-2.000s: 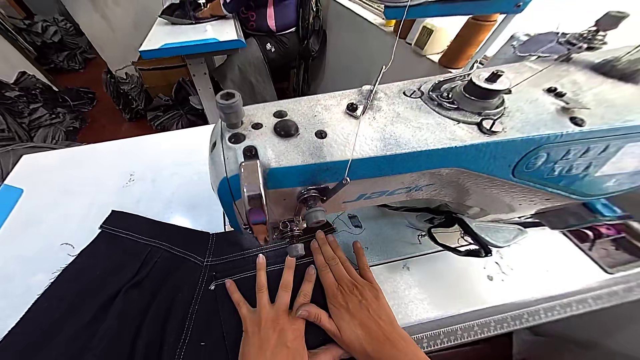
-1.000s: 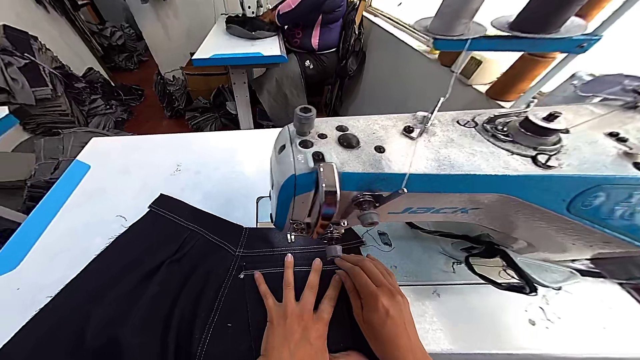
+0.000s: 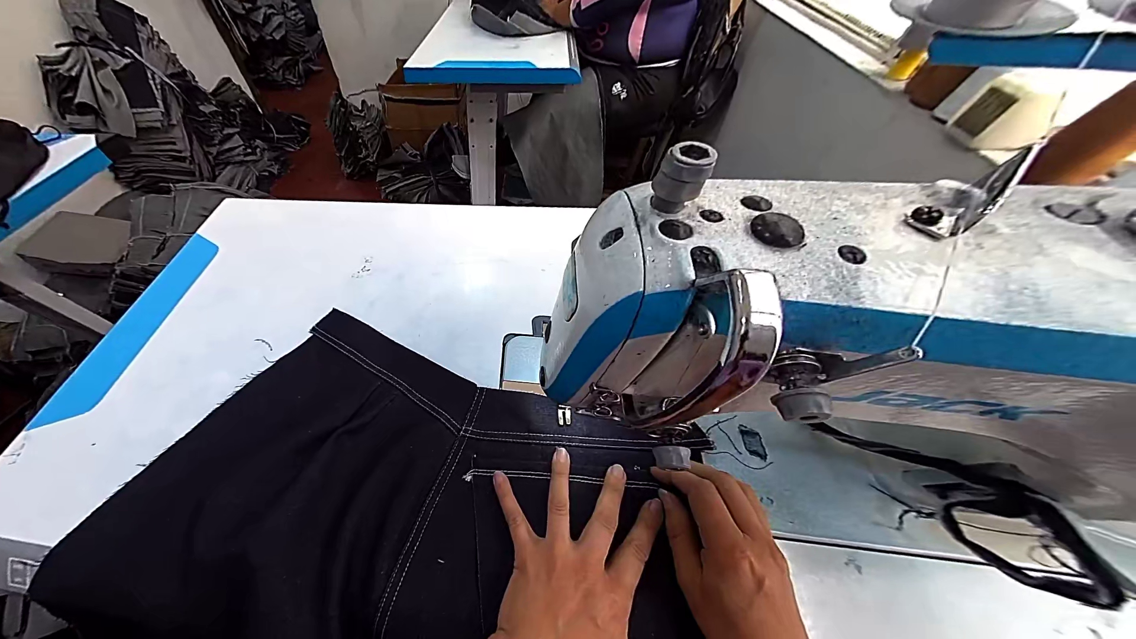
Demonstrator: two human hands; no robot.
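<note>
A dark navy denim garment with white double topstitching lies spread on the white sewing table, its upper right part under the head of a Jack industrial sewing machine. My left hand rests flat on the cloth, fingers apart, their tips by a white-stitched pocket edge. To its right, my right hand has its fingers together and bent at the cloth's edge, just below the presser foot area; whether it pinches the fabric cannot be told. The needle is hidden behind the machine's metal guard.
Thread scraps and a black looped strap lie on the machine bed at right. Behind the table, another person sits by a second white table. Piles of dark garments fill the floor at back left. Thread cones stand at upper right.
The view has swung left and closer to the machine head. My right hand's fingers, straighter two seconds ago, are now more bent at the cloth. My left hand stays spread on the fabric.
</note>
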